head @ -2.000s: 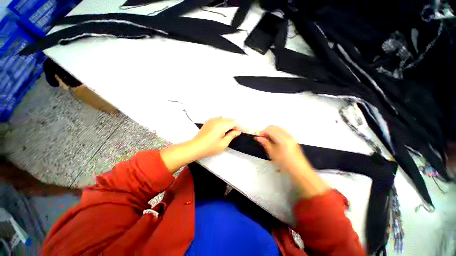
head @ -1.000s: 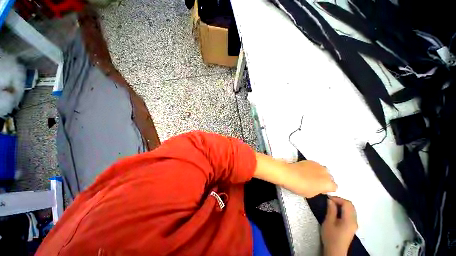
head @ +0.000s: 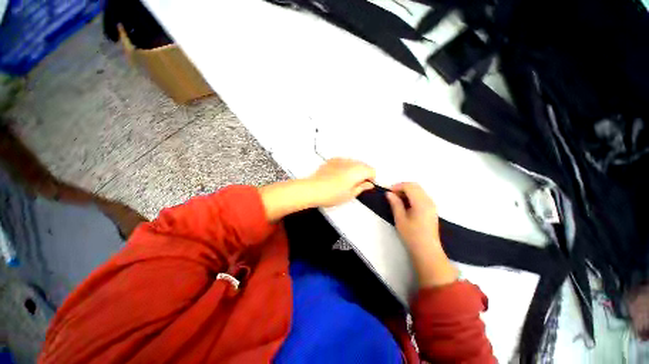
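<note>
A long black fabric band [head: 491, 247] lies along the near part of the white tabletop and bends down at its right end. My left hand [head: 340, 180] pinches the upper edge near its left end, fingertips closed on it. My right hand [head: 415, 207] pinches the same edge just to the right, thumb and finger on the fabric. A short stretch of edge shows between the fingertips. The band's left tip is hidden under my left hand. A thin dark thread tail [head: 317, 142] lies on the table beyond my left hand.
Pointed black bands [head: 448, 129] lie beyond my hands, with a black rectangular piece [head: 460, 55] among them. A large black pile [head: 583, 78] fills the far right. A cardboard box [head: 174, 71] and blue crates [head: 50, 32] stand left of the table [head: 270, 85]. Another person's hand may show at far right.
The view has swung back from the floor at left to the table. Both hands still hold the band's edge, close together. A blurred hand-like shape now shows at the right rim.
</note>
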